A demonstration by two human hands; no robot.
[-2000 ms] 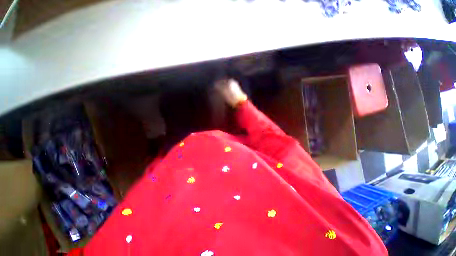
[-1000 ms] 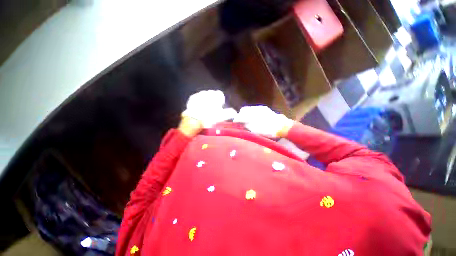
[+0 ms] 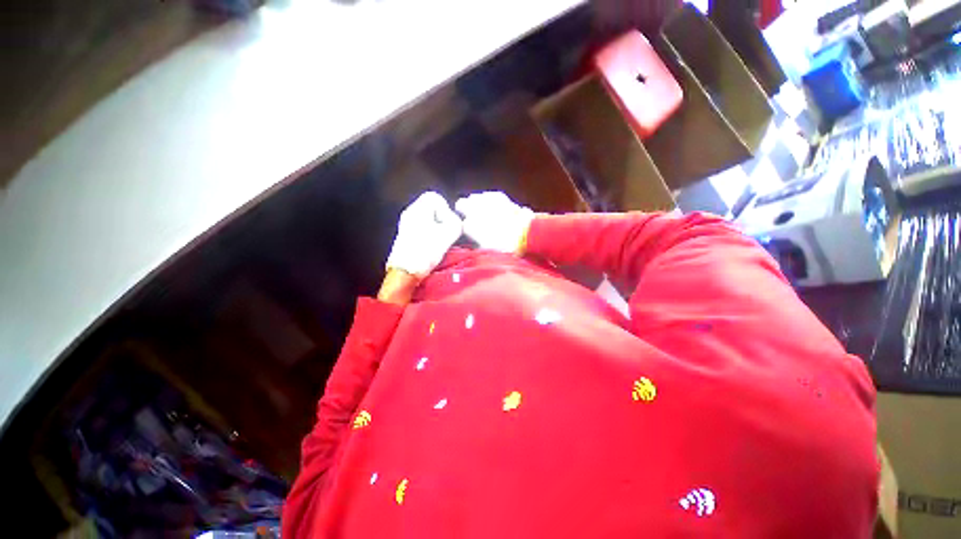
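My left hand [image 3: 424, 234] and my right hand [image 3: 495, 220], both in white gloves, are close together at the front edge of the red garment [image 3: 548, 358] on my body. The fingers of both hands are curled in at the cloth's edge and seem to grip it. I cannot see anything else in them. Below the white table's edge, an open carton [image 3: 190, 390] at the lower left holds many dark packed units [image 3: 158, 453].
The white table [image 3: 211, 137] curves across the upper left. A pinkish-red stool [image 3: 640, 80] stands by open cartons [image 3: 717, 84] at the upper right. A white box [image 3: 822, 226], a blue crate [image 3: 835, 79] and shiny wrapped stacks [image 3: 922, 305] are at the right.
Only one hand showed clearly at first, reaching under the table; both then came together at the garment. Since then they have drawn closer together, and the view has turned.
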